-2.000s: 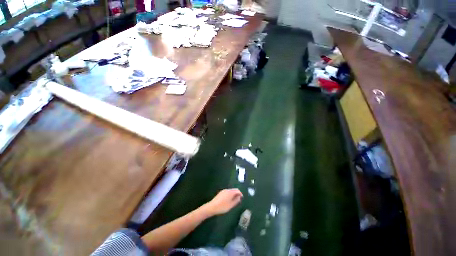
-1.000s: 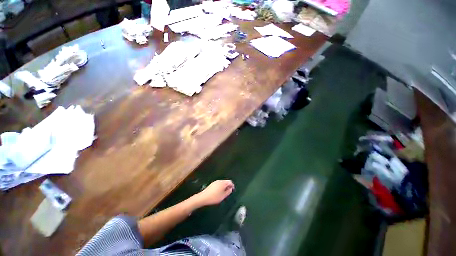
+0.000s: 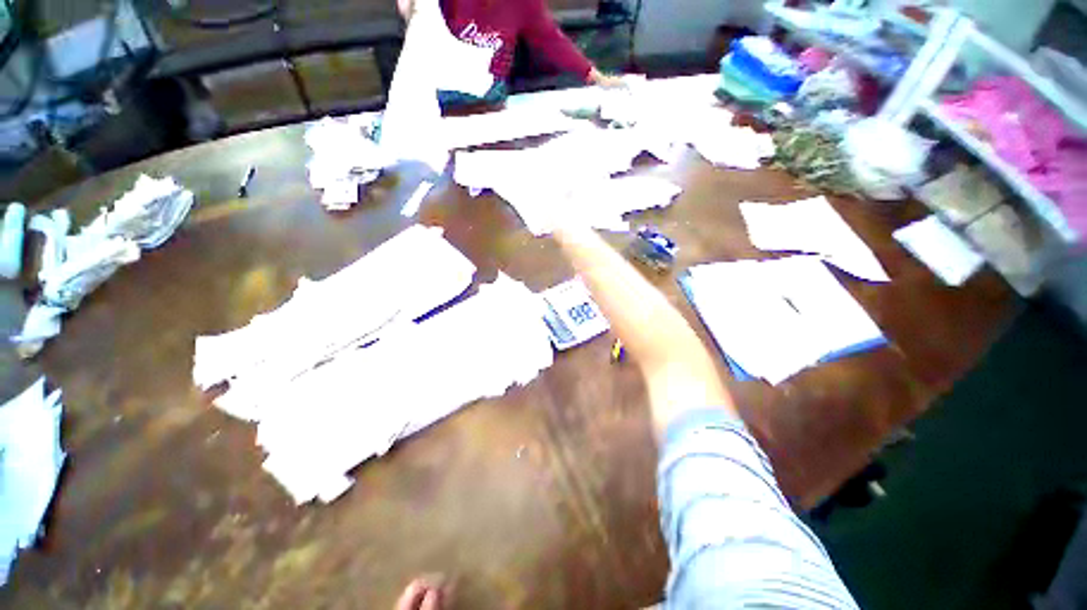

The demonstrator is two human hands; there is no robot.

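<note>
White cut fabric panels [image 3: 596,167] lie in a loose pile on the far side of the brown table. My right arm reaches over the table, and my right hand [image 3: 570,229] is at the near edge of this pile, its fingers washed out against the white. Whether it grips a panel cannot be told. Two layered stacks of white cut pieces [image 3: 393,387] lie side by side nearer to me. Only a small part of my left hand [image 3: 420,595] shows at the bottom edge, over the near table; the rest is cut off.
A calculator [image 3: 578,312], a dark blue device [image 3: 653,248] and a small yellow-and-black tool [image 3: 617,350] lie near my right forearm. A blue-edged folder with white sheets [image 3: 781,312] is to the right. A person in dark red [image 3: 507,42] stands opposite. More white bundles [image 3: 113,244] lie left.
The view has moved from the aisle to the table, closer to the fabric. My right arm has come into view, reaching forward. My left hand has dropped to the bottom edge.
</note>
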